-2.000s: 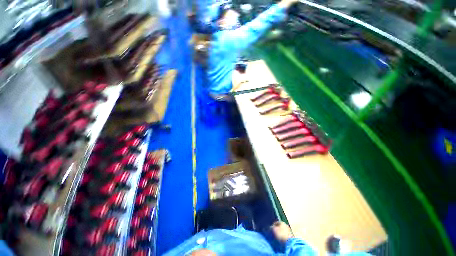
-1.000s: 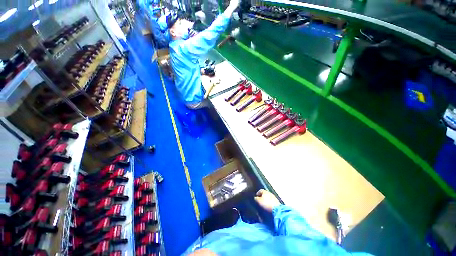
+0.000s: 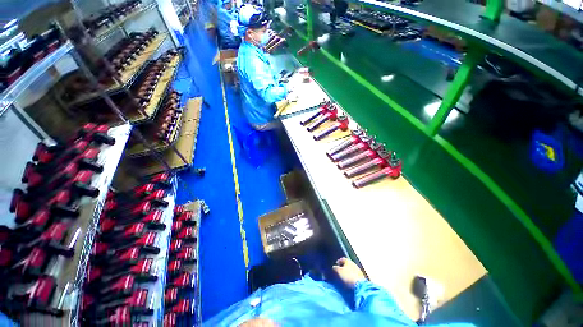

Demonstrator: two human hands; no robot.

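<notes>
Several red-and-black power tools [image 3: 367, 159] lie side by side on the tan cardboard sheet [image 3: 415, 223], their heads toward the far edge. A mallet [image 3: 420, 290] with a dark head lies alone near the sheet's near right end. My right hand [image 3: 348, 271] is bare and small in view, beside the bench's near left edge, away from the tools. Its fingers look curled and no held thing shows, but its grip is unclear. My left hand is not identifiable; a skin-coloured patch at the bottom edge is too cut off to name.
An open cardboard box [image 3: 287, 233] with silver parts stands left of the bench. Racks [image 3: 118, 159] packed with red-black tools line the left. A person in a blue smock [image 3: 259, 83] sits at the bench's far end. A green post [image 3: 454, 96] stands at the right.
The view has steadied and turned. The person in the blue smock has lowered the raised arm to the bench. My right hand stays beside the bench edge; tools and mallet remain on the sheet.
</notes>
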